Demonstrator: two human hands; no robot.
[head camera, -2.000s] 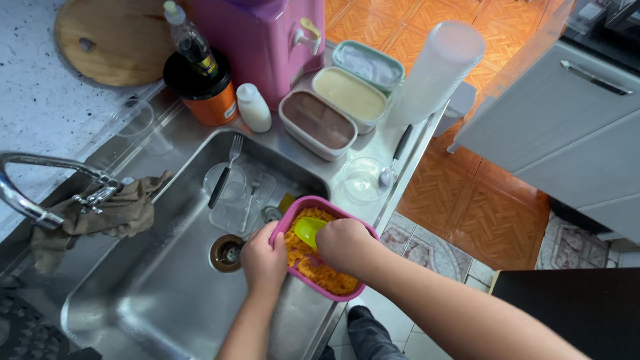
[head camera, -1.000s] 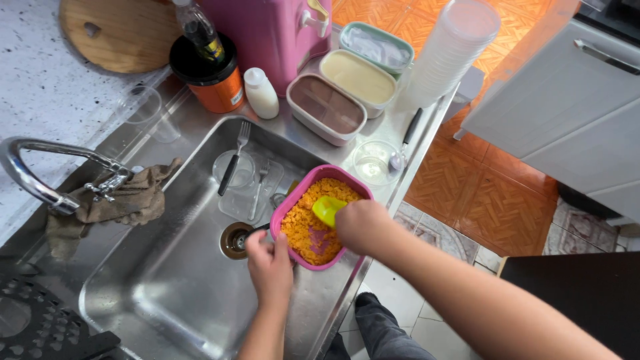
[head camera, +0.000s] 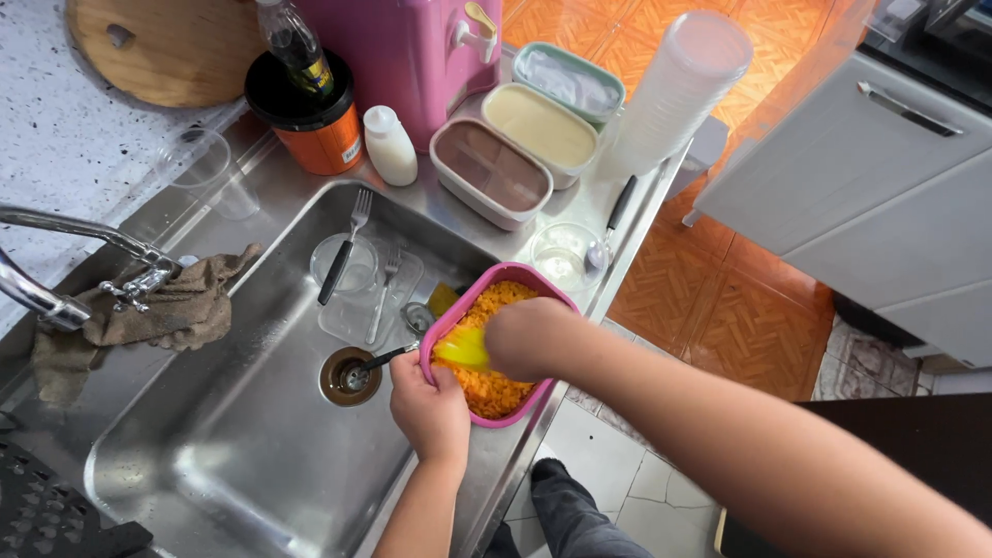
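A pink plastic container (head camera: 562, 291) filled with orange grated food (head camera: 494, 395) is held over the right edge of the steel sink. My left hand (head camera: 431, 399) grips its left wall, thumb at the rim. In my right hand (head camera: 531, 341), closed as a fist above the food, is a yellow-green plastic utensil (head camera: 463, 349); its end rests in the food and its handle is hidden by the fingers. Just left of the container, a black-handled utensil (head camera: 387, 356) reaches toward the drain (head camera: 350, 377).
Forks (head camera: 346, 246) and clear plastic containers (head camera: 399, 298) lie in the sink (head camera: 256, 434). Behind stand rectangular tubs (head camera: 492, 174), a white bottle (head camera: 390, 146), an orange bucket (head camera: 318, 147) and stacked clear cups (head camera: 682, 85). A clear cup (head camera: 564, 256) and spoon (head camera: 598, 256) sit near the counter's right edge.
The right hand and the yellow-green utensil have shifted within the container, and the fist now covers more of the food. The left hand still holds the container's left side.
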